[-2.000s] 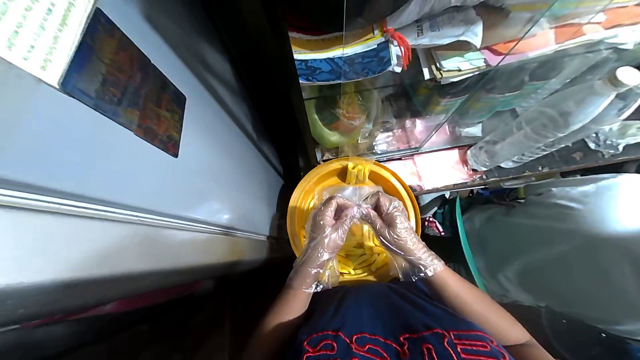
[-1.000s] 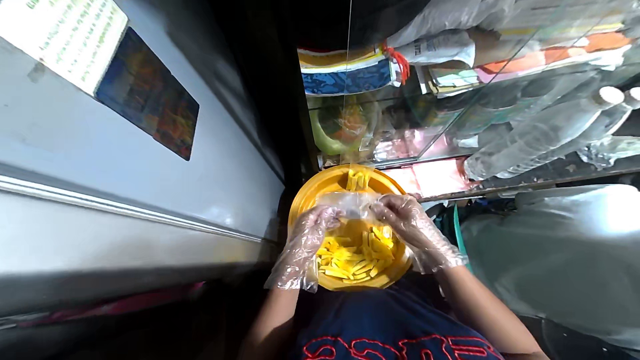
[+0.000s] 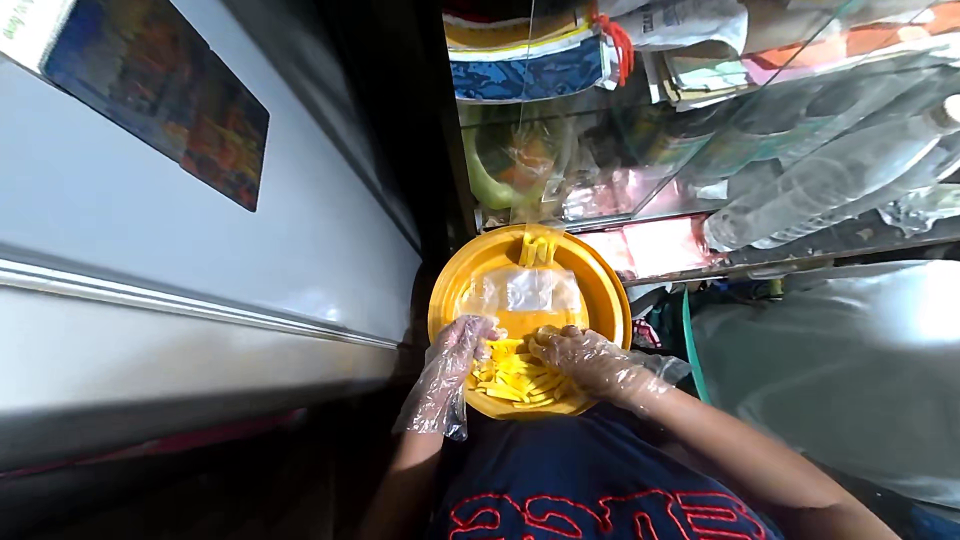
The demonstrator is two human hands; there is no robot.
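Observation:
A round yellow plastic basin (image 3: pixel 616 300) stands close in front of my body. Yellow cut strips of food (image 3: pixel 521 379) lie heaped in its near part. A small clear plastic bag (image 3: pixel 531 291) rests flat across the middle, and another clear bag with yellow strips inside (image 3: pixel 538 251) lies at the far rim. My left hand (image 3: pixel 457 352), in a clear disposable glove, is at the left edge of the heap, fingers curled. My right hand (image 3: pixel 577 356), gloved the same way, touches the heap's right side with bent fingers. Whether either hand holds strips cannot be told.
A pale metallic cabinet or appliance surface (image 3: pixel 225 262) rises on the left. Beyond the basin stands a glass-fronted shelf with papers, a blue patterned packet (image 3: pixel 525 75) and clear plastic bottles (image 3: pixel 832 176). A large greyish container (image 3: pixel 825 360) is at the right.
Both hands have let go of the small clear bag they held between them, which now lies in the basin. They have moved down toward my body, to the yellow strips.

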